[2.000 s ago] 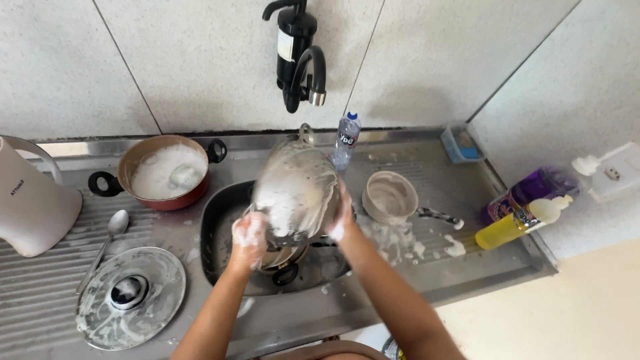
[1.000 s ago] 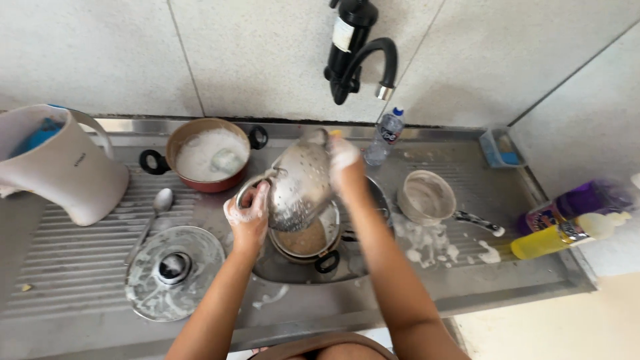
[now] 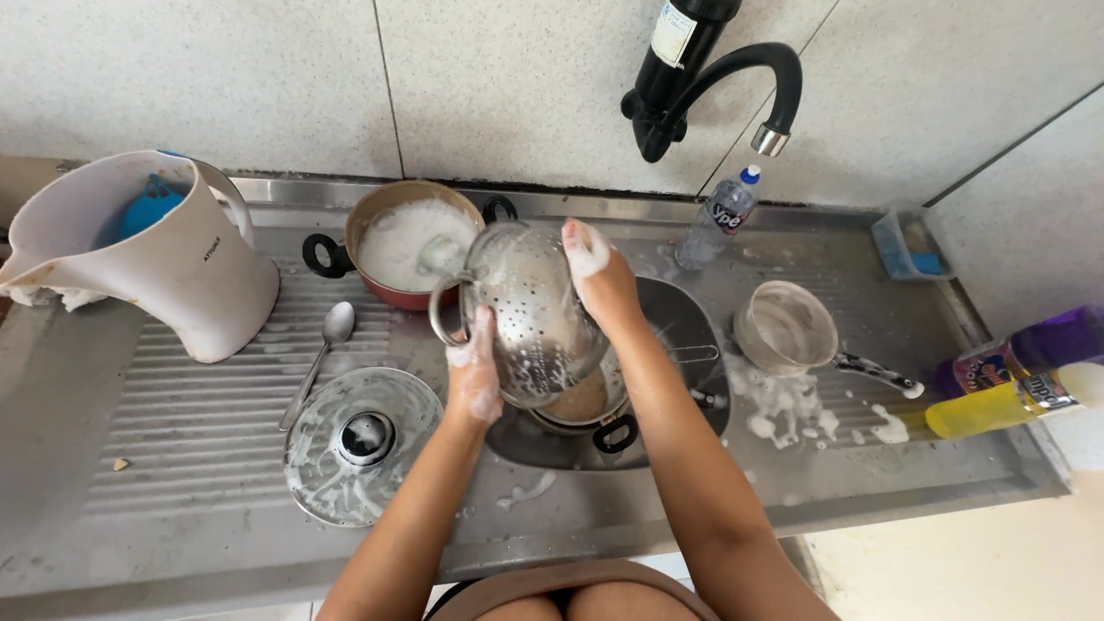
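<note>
A soapy perforated metal colander (image 3: 535, 310) is tilted above the sink (image 3: 690, 319). My left hand (image 3: 476, 371) grips its rim near the loop handle. My right hand (image 3: 599, 272) lies against its far right side, with foam on the back of the hand; whether the palm holds anything is hidden. Beneath the colander, a pot with black handles (image 3: 614, 433) sits in the sink, partly covered, with something light brown inside. Behind and left of the colander stands a red pot (image 3: 414, 297) with suds and a foamy object in it.
At left are a white pitcher (image 3: 207, 285), a spoon (image 3: 338, 323) and a soapy glass lid (image 3: 328, 466). A small saucepan (image 3: 785, 328), a clear detergent bottle (image 3: 716, 224), a blue container (image 3: 906, 250), yellow (image 3: 983, 410) and purple bottles (image 3: 1052, 341) are at right. A black faucet (image 3: 785, 86) overhangs.
The colander has been turned in my hands, from its broad soapy surface facing up to a tilted side view. My right hand has shifted along its far side. The view has moved.
</note>
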